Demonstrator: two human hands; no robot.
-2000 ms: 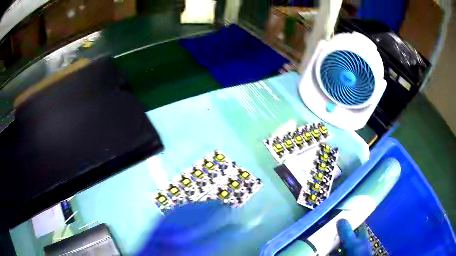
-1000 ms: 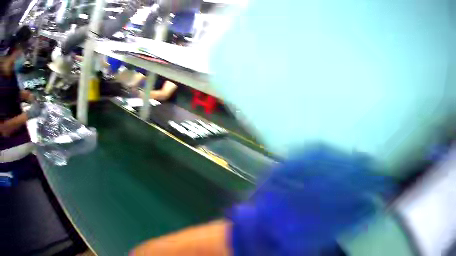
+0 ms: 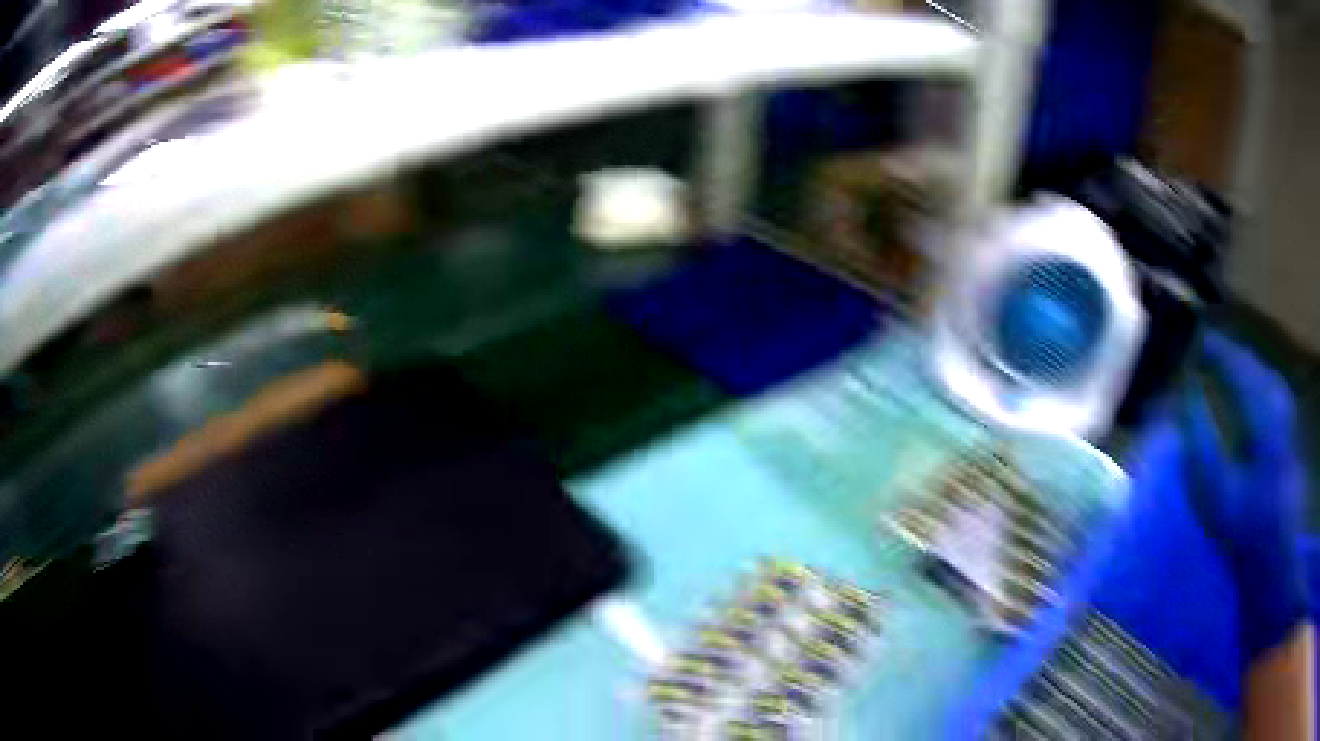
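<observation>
The picture is blurred. Panels of small circuit boards with yellow parts (image 3: pixel 767 651) lie on the pale blue-green sheet (image 3: pixel 695 478) at bottom centre. More boards (image 3: pixel 977 521) lie farther right, beside the blue bin (image 3: pixel 1144 579). Inside the bin, striped rows of panels (image 3: pixel 1100 688) show. My right hand (image 3: pixel 1245 507), in a blue glove, is at the right edge over the bin's far side; its fingers are too blurred to tell if they hold anything. My left hand is out of the picture.
A large black foam stack (image 3: pixel 391 550) lies at the left. A white fan with a blue centre (image 3: pixel 1045 322) stands at the back right. A dark blue sheet (image 3: pixel 753 311) lies on the green bench behind. A white shelf edge (image 3: pixel 478 94) crosses the top.
The view swung left and has come back. The gloved hand and raised blue-green sheet seen close up are gone from view. The curled sheet earlier in the bin no longer shows; panels there are uncovered.
</observation>
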